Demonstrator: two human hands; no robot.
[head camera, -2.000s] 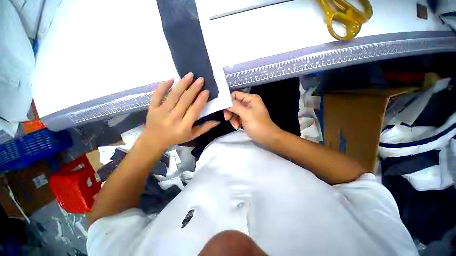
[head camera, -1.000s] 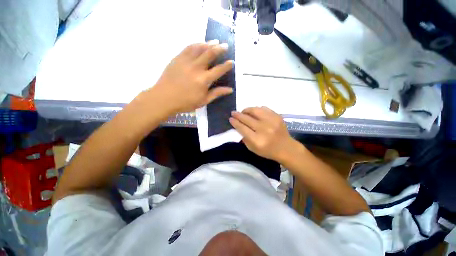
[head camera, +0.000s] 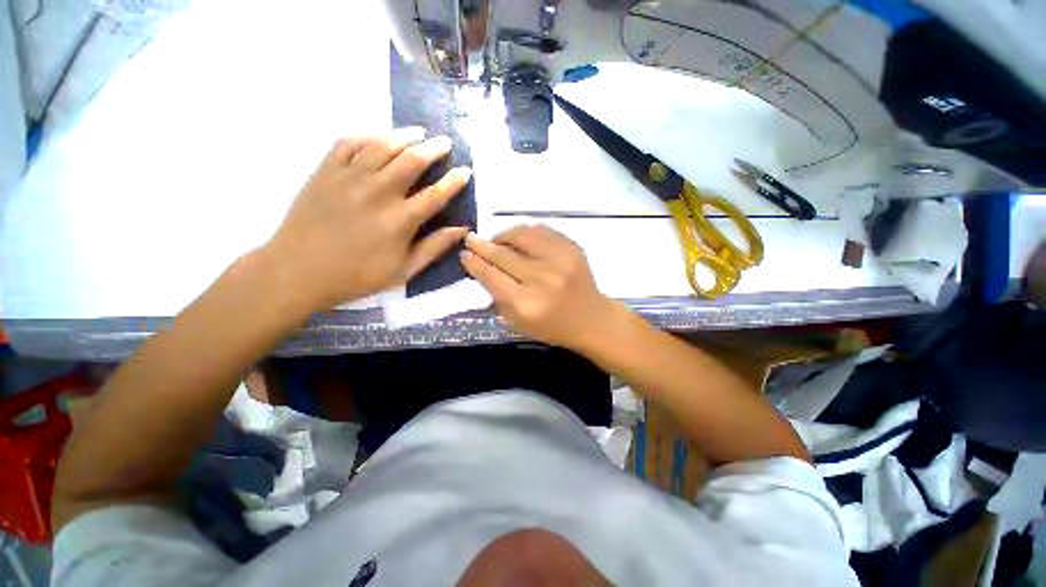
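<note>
A dark strip (head camera: 443, 266) on white backing (head camera: 434, 305) lies lengthwise on the white table, its far end by the needle area (head camera: 479, 86) of the sewing machine. The white backing shows past its near end and overlaps the table edge. My left hand (head camera: 361, 212) lies over the strip's left side, fingers spread and pressing flat. My right hand (head camera: 533, 281) is at the strip's right edge near the table front, fingertips on the edge; whether it pinches the layers is hidden.
Yellow-handled shears (head camera: 691, 212) lie right of the strip, with black thread snips (head camera: 775, 189) farther right. The machine head (head camera: 757, 69) spans the upper right. A ruler (head camera: 791, 307) runs along the front edge. Striped pieces (head camera: 883, 453) are heaped lower right; a red stool (head camera: 34, 453) stands lower left.
The strip has moved away from me, from the table's front edge to the needle area, with both hands following. The view has shifted, bringing the machine head into sight.
</note>
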